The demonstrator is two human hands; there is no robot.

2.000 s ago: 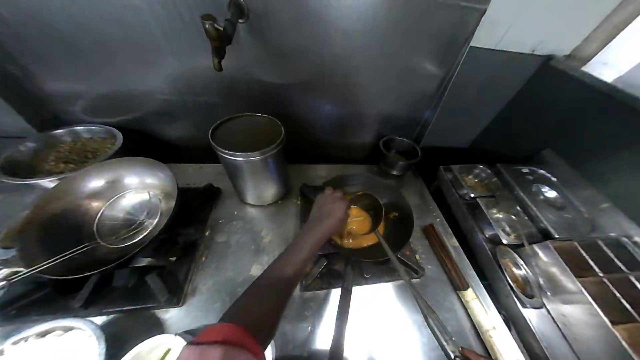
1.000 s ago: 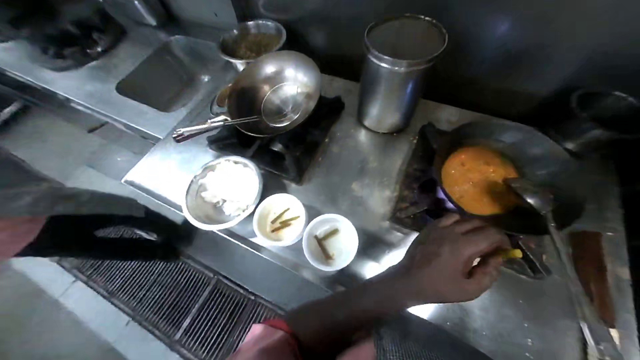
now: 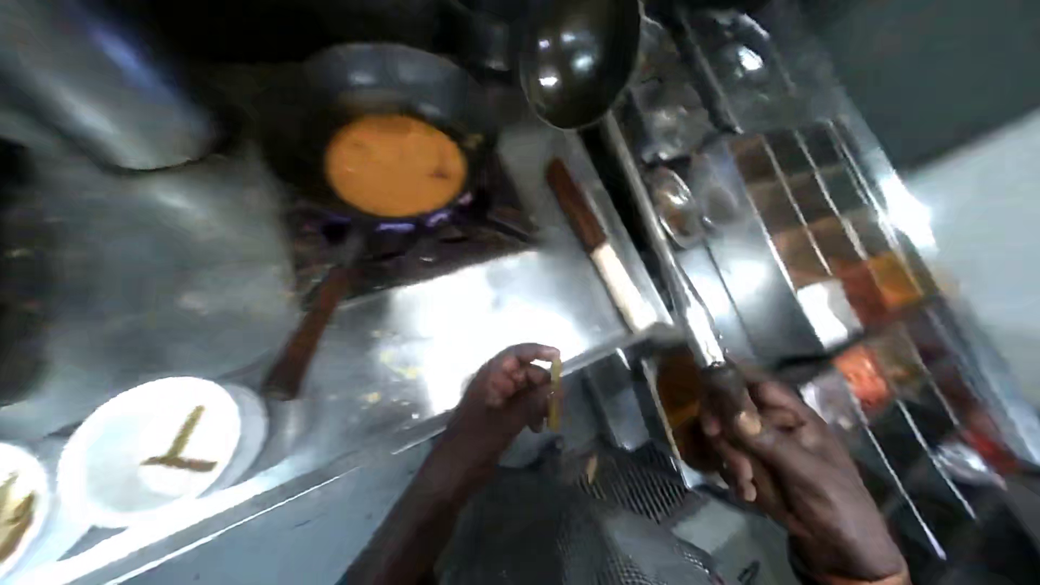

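Note:
My left hand, near the front edge of the steel counter, pinches a thin yellowish strip of food between thumb and finger. My right hand grips the handle of a long metal ladle, whose bowl is raised at the top of the view, right of the pan. A dark pan with orange sauce sits over a burner with blue flame; its wooden handle points toward me. A white bowl holding pale liquid and a few strips stands at lower left.
Another white bowl with strips is cut off at the left edge. A tall steel pot stands at upper left. Right of the burner lies a tool with a brown and white handle. Divided trays of ingredients fill the right side.
The ladle, resting in the pan one second ago, is now up in my right hand, away from the sauce. The view has swung to the right.

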